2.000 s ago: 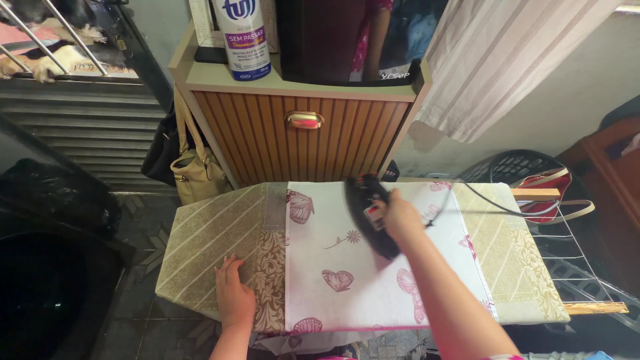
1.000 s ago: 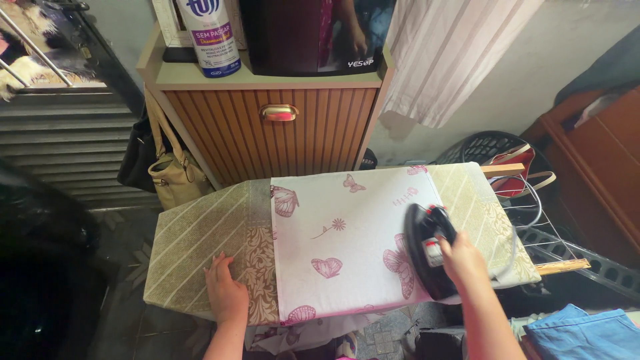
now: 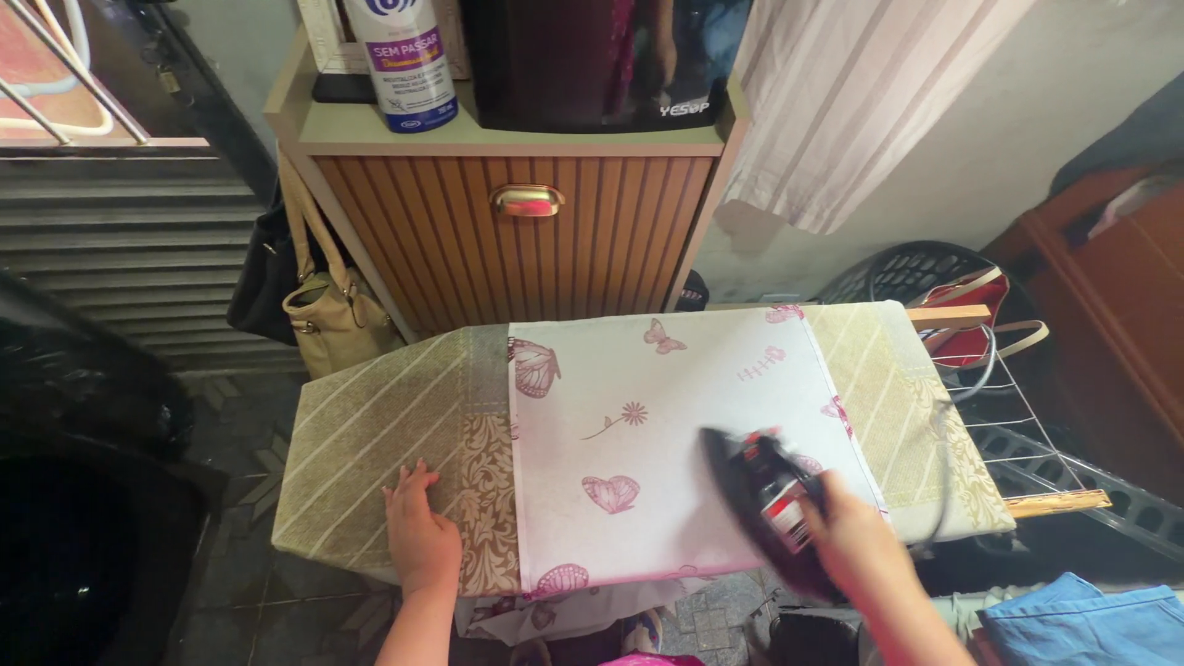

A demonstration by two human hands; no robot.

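A white cloth with pink butterflies (image 3: 573, 370) lies spread over the ironing board (image 3: 370, 416), which has a beige patterned cover. My right hand (image 3: 851, 527) grips the handle of a black clothes iron (image 3: 772, 509) on the right part of the cloth; the iron is somewhat blurred, and its soleplate is hidden. Its cord (image 3: 943, 462) runs off to the right. My left hand (image 3: 424, 532) rests with fingers apart on the board's cover, left of the cloth, and holds nothing.
Behind the board stands a slatted wooden cabinet (image 3: 416, 240) with a spray can (image 3: 407, 65) on top. Handbags (image 3: 338, 324) hang at its left side. A black basket (image 3: 897, 268) and the board's wire rack (image 3: 1027, 421) are at the right. Folded blue fabric (image 3: 1091, 624) lies lower right.
The iron in my right hand moved from the cloth's upper middle to its right edge, then back leftward a little. My left hand stays on the board's left part.
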